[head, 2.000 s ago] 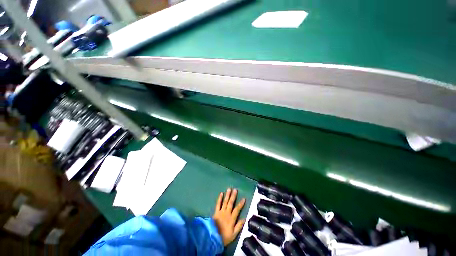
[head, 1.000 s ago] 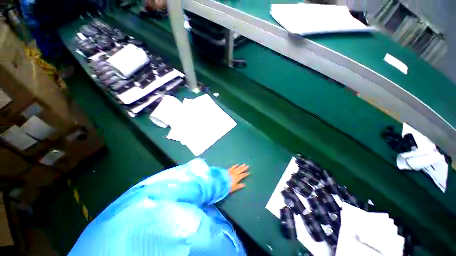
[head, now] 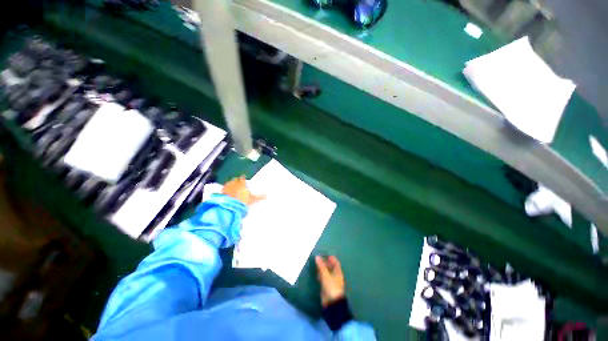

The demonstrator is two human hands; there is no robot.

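White paper sheets (head: 287, 223) lie on the green bench in front of me. My left hand (head: 241, 191) is at their upper left edge, with one finger reaching onto the paper. A small white piece shows beside its wrist; I cannot tell whether the hand grips any paper. My right hand (head: 330, 278) is just right of the sheets' lower corner, fingers partly spread, with nothing visible in it. It is slightly blurred.
Rows of black cylindrical units (head: 163, 163) fill the bench at left, with a white sheet (head: 110, 141) on top. More black units (head: 460, 283) lie at right beside stacked paper (head: 517, 310). A metal post (head: 227, 86) and raised shelf (head: 400, 80) stand behind. Cartons are at lower left.
The view has shifted. My left hand has moved from the bare bench left to the upper left edge of the paper sheets. My right hand has come into view.
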